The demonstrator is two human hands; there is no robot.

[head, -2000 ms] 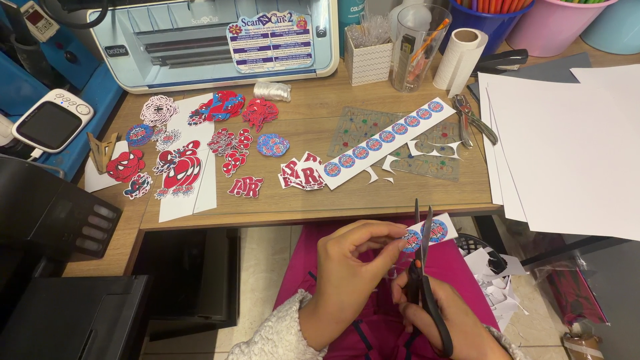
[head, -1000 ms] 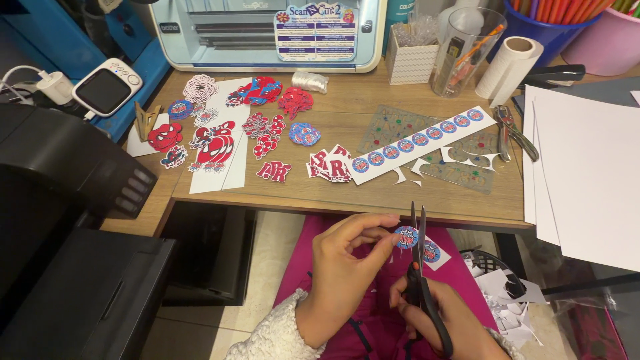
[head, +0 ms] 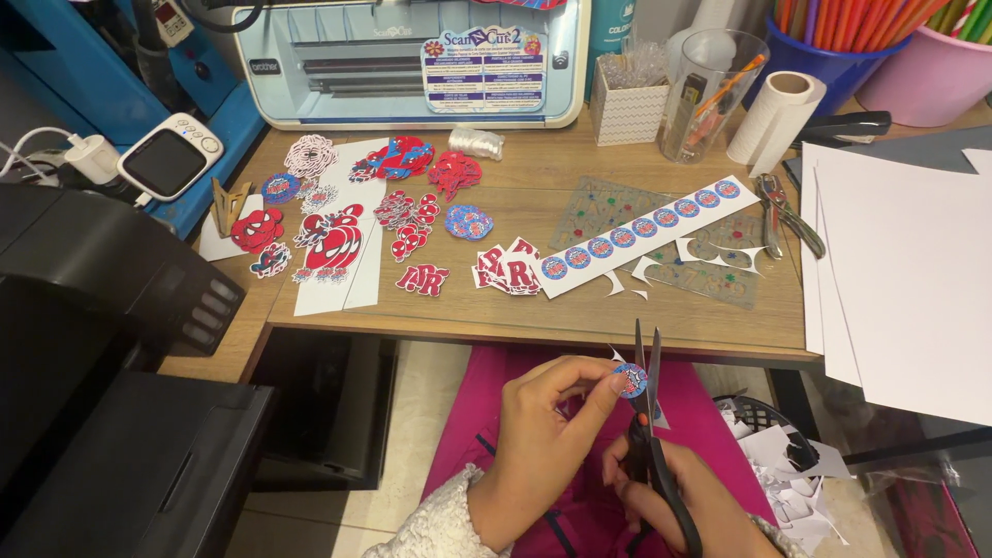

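Note:
Between its thumb and fingers, my left hand (head: 546, 438) pinches a round blue printed paper sticker (head: 632, 380). My right hand (head: 682, 488) holds black-handled scissors (head: 653, 380), blades slightly parted and pointing away from me, right at the sticker's edge. A piece of white paper shows behind the blades, mostly hidden. On the desk lies a white strip of round blue prints (head: 643, 227), over a clear sheet with coloured marks (head: 728, 287). White offcuts (head: 682, 249) lie beside the strip. Red letter cutouts (head: 508, 267) touch its left end, and a pile of blue round cutouts (head: 468, 222) is farther left.
Red character cutouts (head: 333, 246) lie at the left. A cutting machine (head: 349, 112) spans the back, near a glass cup (head: 709, 101) and a paper roll (head: 775, 120). Pliers (head: 781, 217) and white sheets (head: 907, 287) are at the right. A basket of scraps (head: 775, 434) stands below.
The round sticker was joined to a neighbouring round print on white paper two seconds ago; now it shows cut round in my left fingers. The other print is hidden behind the scissors.

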